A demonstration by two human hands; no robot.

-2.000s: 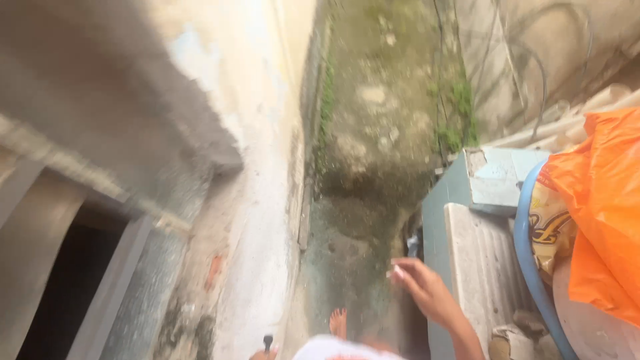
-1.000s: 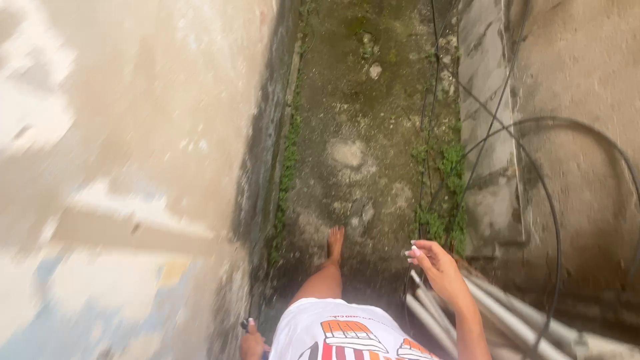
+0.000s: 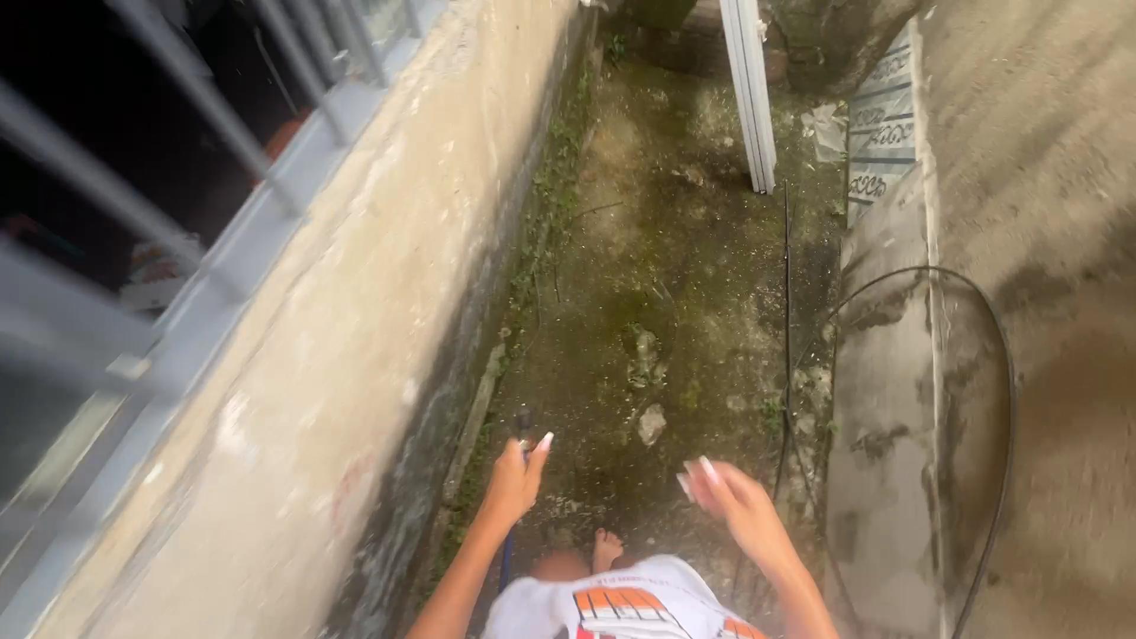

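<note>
My left hand [image 3: 517, 479], low and left of centre, is closed around a blue hose [image 3: 507, 559] whose dark end piece [image 3: 525, 420] sticks out above the fingers. The hose hangs down beside my white printed shirt. To the right, my right hand [image 3: 723, 497] is held in the air with bent fingers and is slightly blurred; no object shows in it. Below both hands, mossy concrete ground [image 3: 657, 355] runs forward, and one bare foot [image 3: 607, 543] shows at the shirt's edge.
A plastered wall [image 3: 355, 293] with a barred window [image 3: 213, 115] borders the left. Ahead stands a white metal or plastic profile [image 3: 750, 98]. A black cable [image 3: 1010, 390] loops against the right wall [image 3: 1047, 222]. Patterned tiles [image 3: 880, 133] and a crumpled plastic bag [image 3: 827, 131] lie farther on.
My left hand has come up and forward from the lower edge with the hose. The view has moved along the passage; the blue tub and orange bag, seen two seconds ago, are out of view.
</note>
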